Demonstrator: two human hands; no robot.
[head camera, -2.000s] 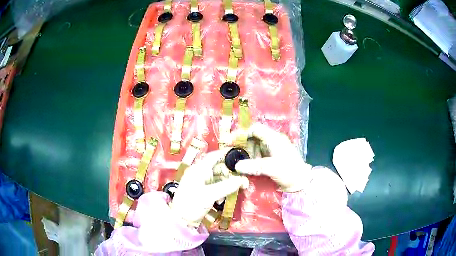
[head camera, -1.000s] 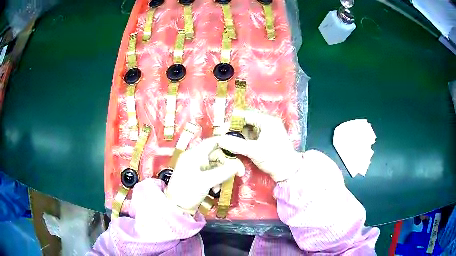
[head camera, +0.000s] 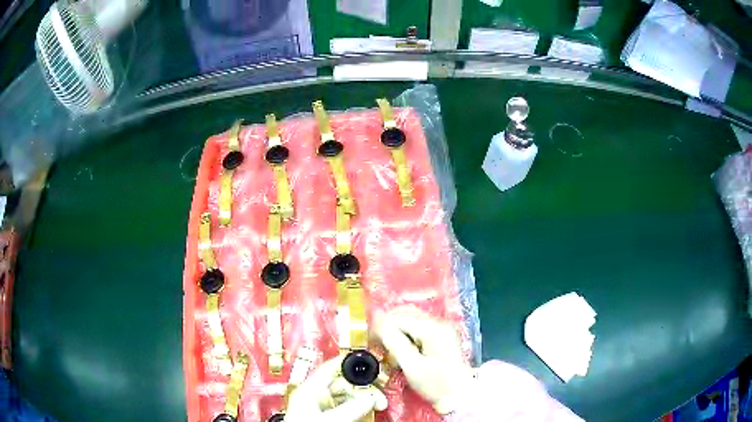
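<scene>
A wristwatch (head camera: 360, 368) with a round black head and a gold mesh band is held over the lower part of the film-covered red-pink tray (head camera: 412, 264). My gloved left hand (head camera: 334, 399) grips it by the head from below, partly cut off by the bottom edge. My gloved right hand (head camera: 427, 356) is just right of the head, fingers bent; whether it touches the watch or holds something is unclear. Other watches lie in rows on the tray, such as one at the back right (head camera: 393, 138). A white cloth (head camera: 561, 336) lies right of the tray.
A whitish bottle with a round metal top (head camera: 509, 158) stands on the green surface (head camera: 660, 247) beyond the cloth. A rail (head camera: 272, 72) runs behind. A white fan (head camera: 72, 56) is at the top left. Papers (head camera: 680, 49) are at the top right.
The view has tilted up, showing the rail and fan. My right hand has moved off the watch head to its right side, and the black dial shows. My left hand still holds the watch.
</scene>
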